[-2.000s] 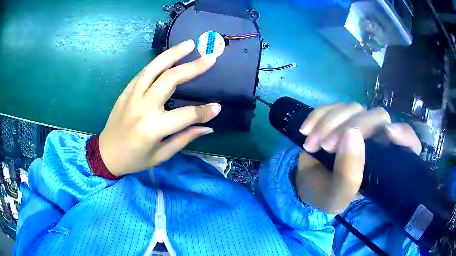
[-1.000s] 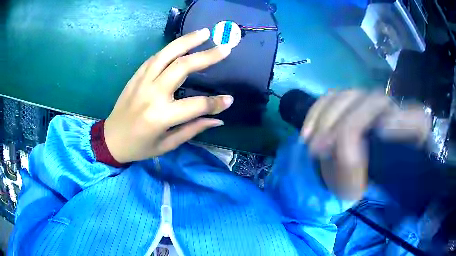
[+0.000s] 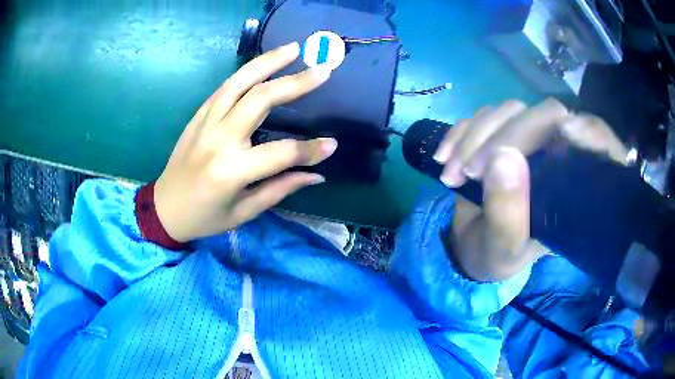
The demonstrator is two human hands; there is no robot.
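Note:
A flat black blower fan unit [image 3: 340, 96] with a round white-blue label lies on the green bench. A black plastic piece [image 3: 359, 159] runs along its near edge. Thin wires with a small pale plug [image 3: 448, 86] stick out at its right side. My left hand [image 3: 229, 148] rests on the unit with fingers spread, two fingertips at the label and two over the near piece. My right hand [image 3: 503, 178] is closed around a thick black electric screwdriver [image 3: 592, 211]. Its bit points left and reaches the unit's right edge near the front corner; the exact contact is unclear.
The green bench [image 3: 111, 96] runs across the view, its near edge in front of my blue smock. A whitish box-like screw feeder [image 3: 566, 37] stands at the upper right. A black cable [image 3: 570, 337] hangs below the screwdriver at the lower right.
Compared with two seconds ago, the unit and my left hand sit slightly further right and up in view. The screwdriver has also shifted slightly, its bit still at the unit's right edge.

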